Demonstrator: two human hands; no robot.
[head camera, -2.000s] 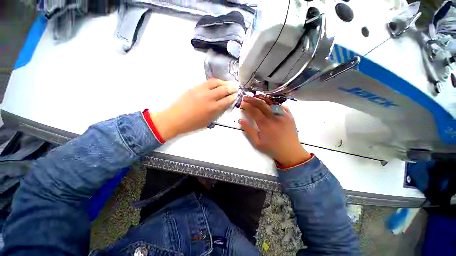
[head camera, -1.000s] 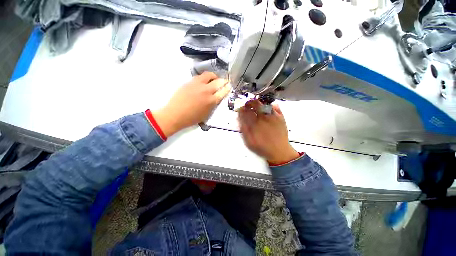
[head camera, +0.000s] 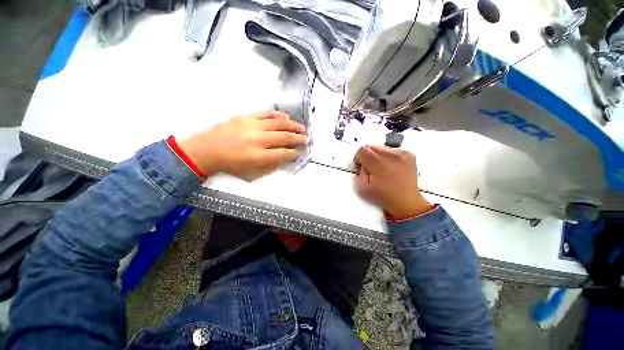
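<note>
My left hand lies palm down on the near end of a grey strip piece, left of the needle area; its fingers rest on the piece, and the palm side is hidden. The strip curves back toward the far side of the table. My right hand is on the table just in front of the presser foot, with its fingers curled in; whether it holds anything is hidden. The two hands are apart. The white sewing machine head stands above and behind them.
Grey pieces lie along the table's far edge. The white table has a ruler-marked front edge. Dark grey pieces hang low at the left. More grey pieces are at the far right. A blue bin is below the table.
The piece and my left hand have moved left, away from the needle, and the piece now lies in a long curve. My right hand has drawn back from the presser foot and its fingers have curled.
</note>
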